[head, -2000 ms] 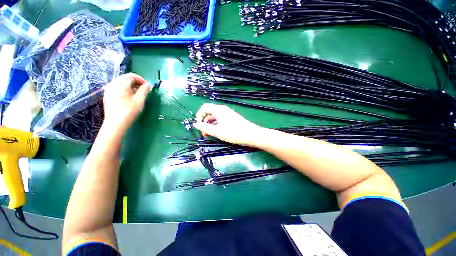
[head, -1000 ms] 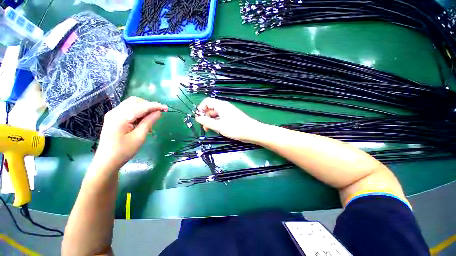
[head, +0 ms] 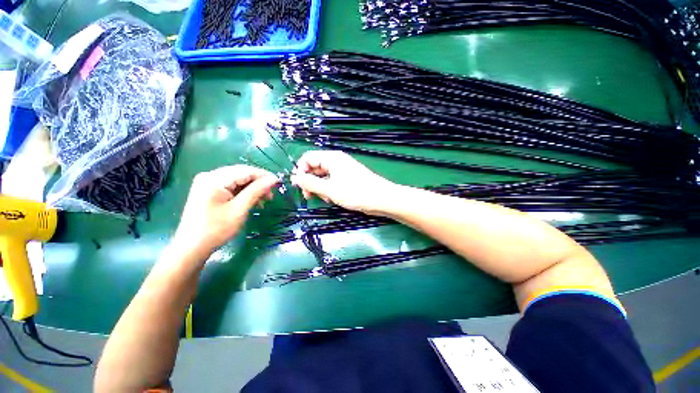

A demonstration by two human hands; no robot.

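Observation:
My right hand (head: 326,178) pinches a black cable end (head: 269,156) between its fingertips; thin wires fan out from it to the upper left. My left hand (head: 230,201) is right beside it, thumb and forefinger pinched at the wires. What lies between the left fingertips is too small to tell. Black cables (head: 491,201) run from below my right hand to the right. A smaller group of cables (head: 384,265) lies nearest me, its ends crossing.
A thick cable bundle (head: 460,107) lies beyond my right hand, another (head: 529,14) at the far edge. A blue bin (head: 245,55) of black sleeves is at the back. A clear bag (head: 115,100) of sleeves and a yellow heat gun (head: 23,222) lie at left.
My left hand has come down and right from near the bag to the wires at my right fingertips. A dark sleeve was at its fingertips at first. My right hand has hardly moved.

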